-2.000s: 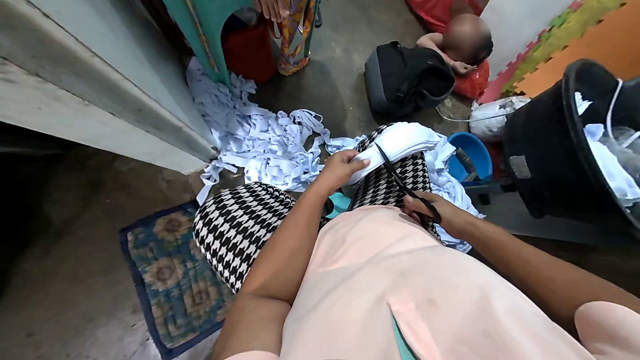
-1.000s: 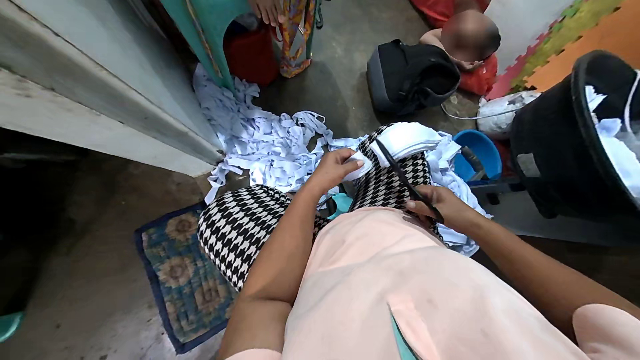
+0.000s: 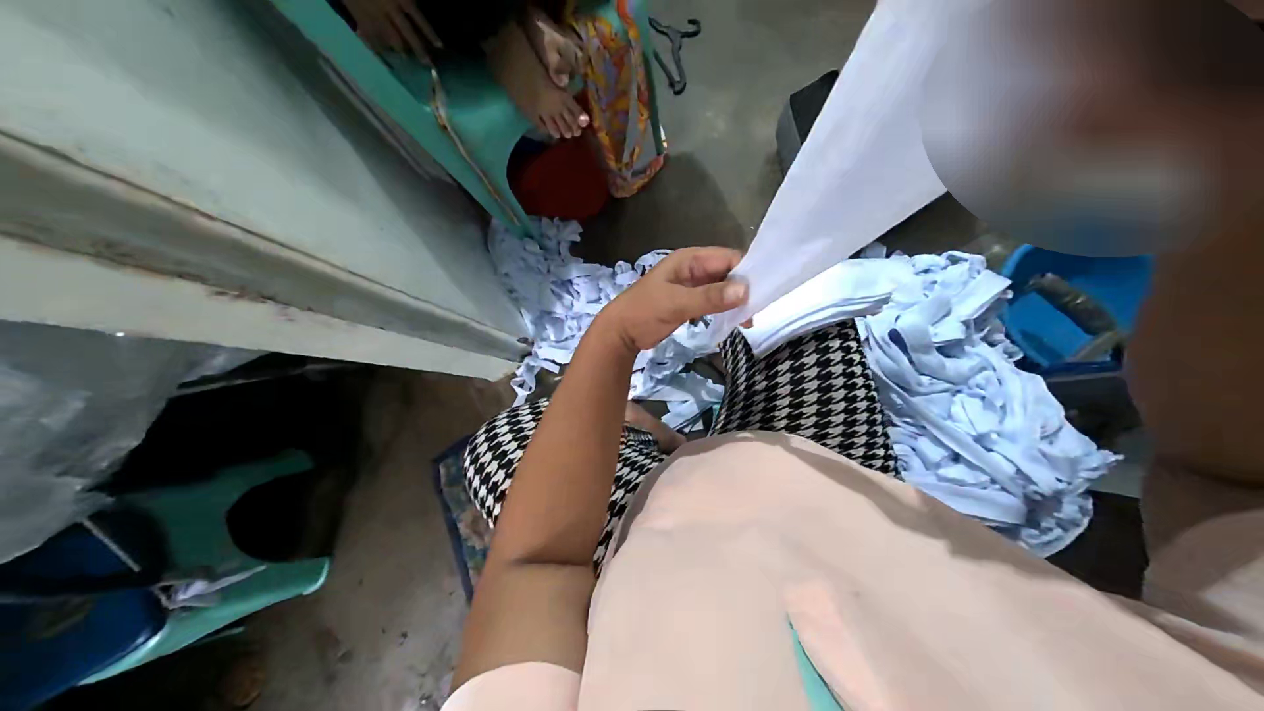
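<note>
My left hand (image 3: 686,294) pinches the lower end of a white cloth piece (image 3: 839,168) between thumb and fingers. The cloth stretches up to the right, towards a blurred area at the upper right. My right arm rises along the right edge, and my right hand (image 3: 1096,89) is raised close to the camera, too blurred to show its fingers or its hold. A folded stack of white cloth (image 3: 825,301) lies on my houndstooth-covered thigh, just below the stretched piece. Beside that thigh is a heap of pale cloth strips (image 3: 978,395). No scissors can be made out.
More cloth strips (image 3: 563,296) lie on the floor by the wall's edge (image 3: 434,346). A blue basin (image 3: 1037,296) stands on the right. Another person's bare foot (image 3: 553,109) shows near a green plastic chair (image 3: 444,118). A black hanger (image 3: 676,49) lies on the floor.
My right hand, which held black scissors near my lap, has moved up close to the camera. A white cloth piece is now stretched upward from my left hand. The view has shifted.
</note>
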